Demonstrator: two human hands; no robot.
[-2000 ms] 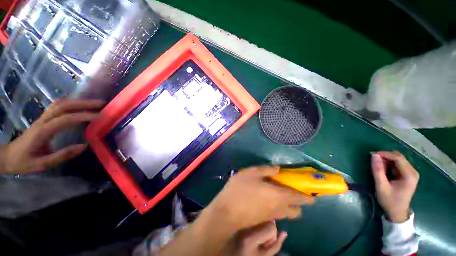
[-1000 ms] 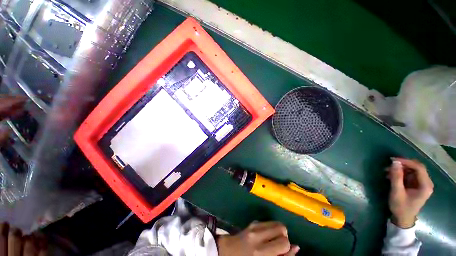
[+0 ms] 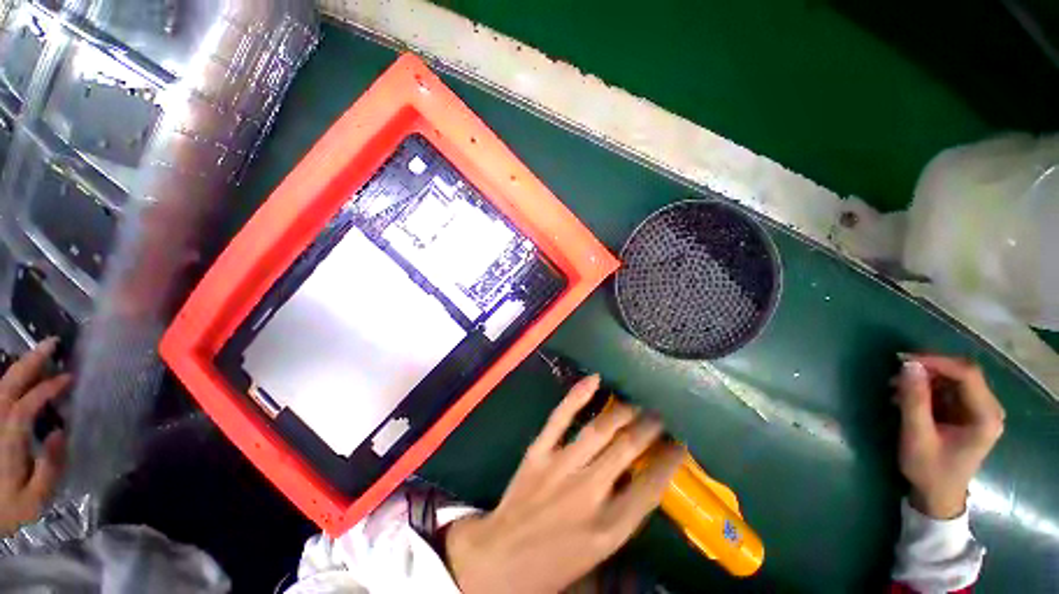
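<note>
My left hand (image 3: 557,499), slightly blurred, reaches from a white sleeve at the bottom centre and lies around the front of the yellow electric screwdriver (image 3: 714,522), hiding much of its barrel. My right hand (image 3: 946,429) rests at the right, thumb against curled fingers; nothing can be made out in it. A red-orange fixture frame (image 3: 261,464) holds an open tablet (image 3: 348,470) with a large silvery battery (image 3: 354,342) and a bright mainboard (image 3: 459,244) at its upper right end. A round dish of screws (image 3: 697,279) stands at the frame's right corner.
Clear plastic trays (image 3: 70,174) are stacked at the left. Another person's hand (image 3: 23,435) is beside them, cut off by the left edge. The green bench (image 3: 813,348) has a pale metal edge (image 3: 650,157). A whitish wrapped post (image 3: 987,232) stands at the upper right.
Another person's hand first held the screwdriver, then it lay on the bench. My left hand has since moved onto it, and it has swung round. The other person's hands moved left off the fixture.
</note>
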